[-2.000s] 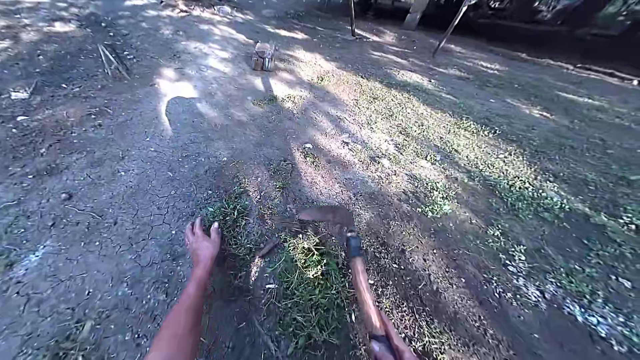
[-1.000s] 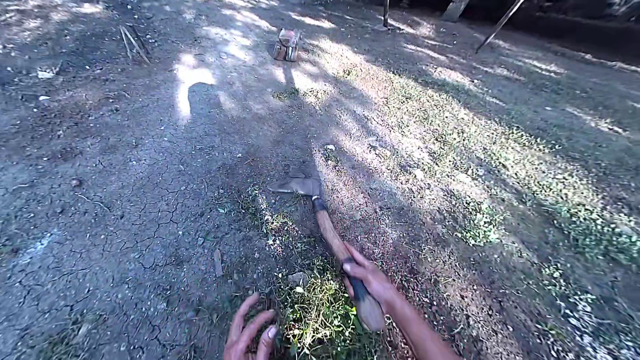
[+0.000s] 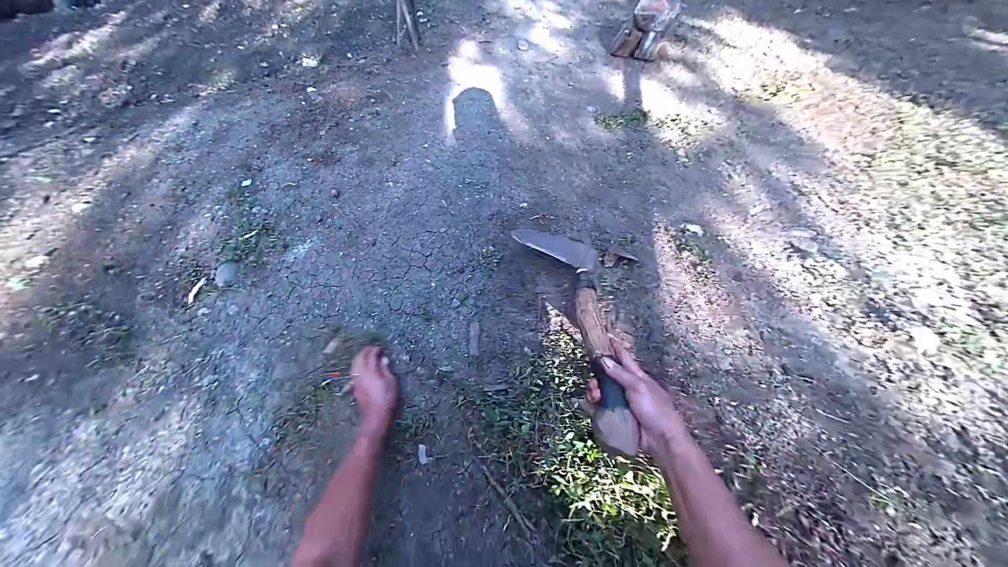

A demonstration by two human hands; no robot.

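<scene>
My right hand (image 3: 642, 398) grips the dark-wrapped part of the wooden handle of a short curved-blade tool (image 3: 557, 249). Its metal blade points left, over or on the cracked soil. My left hand (image 3: 373, 386) is low over the ground to the left, blurred, with its fingers curled; some greenish plant matter (image 3: 339, 344) shows beside it, and whether the hand holds it is unclear. Green weeds (image 3: 591, 472) lie below and around the handle's butt end, partly hidden by my right forearm.
A block-like object (image 3: 646, 30) stands at the top right, with a bundle of sticks (image 3: 407, 24) at the top centre. A grey stone (image 3: 227, 274) lies at the left. Low grass (image 3: 937, 181) grows on the right. Cracked soil spreads across the middle.
From resting by the weeds at the bottom, my left hand has moved left, away from them. My right hand still holds the tool. The view has turned somewhat left.
</scene>
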